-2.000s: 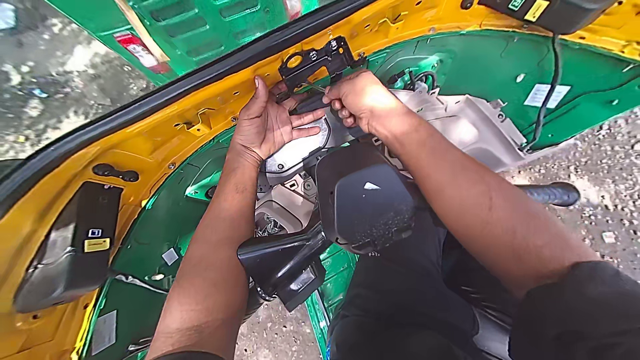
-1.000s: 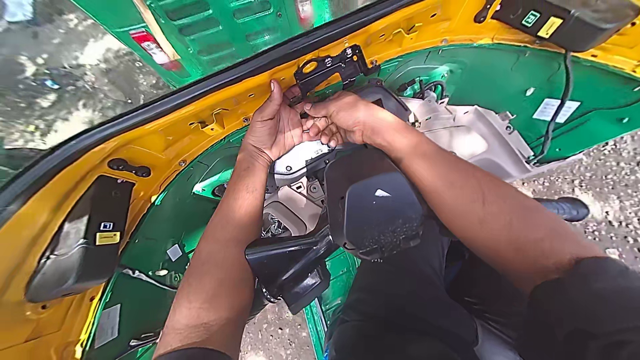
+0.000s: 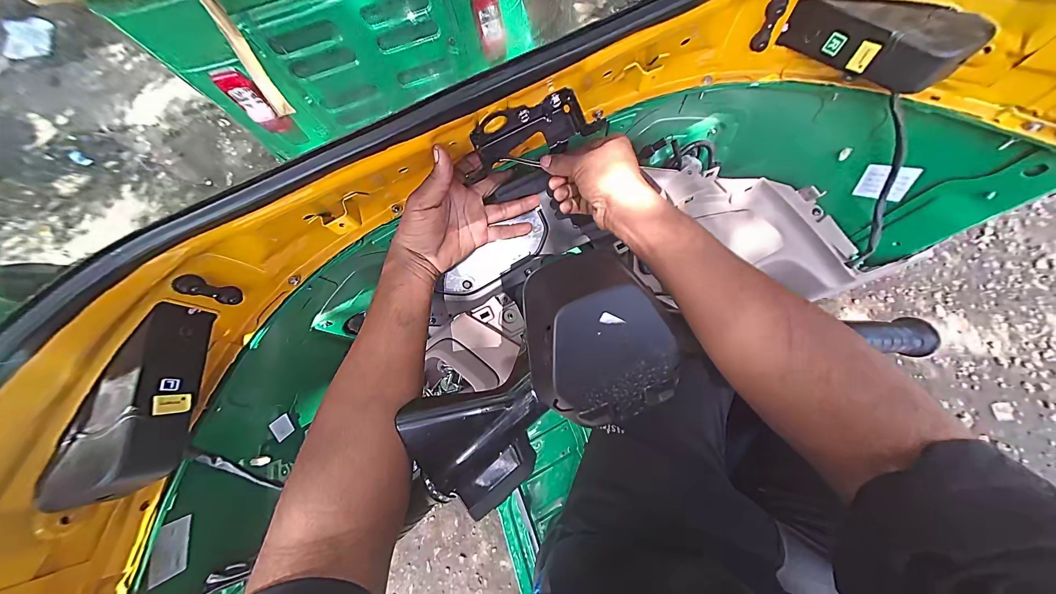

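Observation:
A black metal bracket [image 3: 528, 128] with a round hole sits against the yellow frame [image 3: 264, 239] of a green and yellow vehicle. My left hand [image 3: 458, 214] is at the bracket's lower left, palm up, with several fingers spread; its thumb points up and the index fingertip is partly hidden behind the bracket. In my right hand [image 3: 598, 181], a thin metal rod [image 3: 521, 162] is pinched between thumb and finger, its far end at the bracket's lower edge. Below both hands lies a light-faced instrument cluster [image 3: 495, 256] in the dashboard.
A black boxy part [image 3: 602, 338] and a glossy black part [image 3: 466, 437] stand below my hands. Black lamp housings sit at the left [image 3: 132, 404] and upper right [image 3: 887, 41]. A beige dashboard panel [image 3: 759, 231] and a handlebar grip [image 3: 903, 337] are at the right.
My left hand's fingers are spread again, after being closer to my right hand one second ago. My right hand has moved a little away from the left, and the thin rod shows more plainly.

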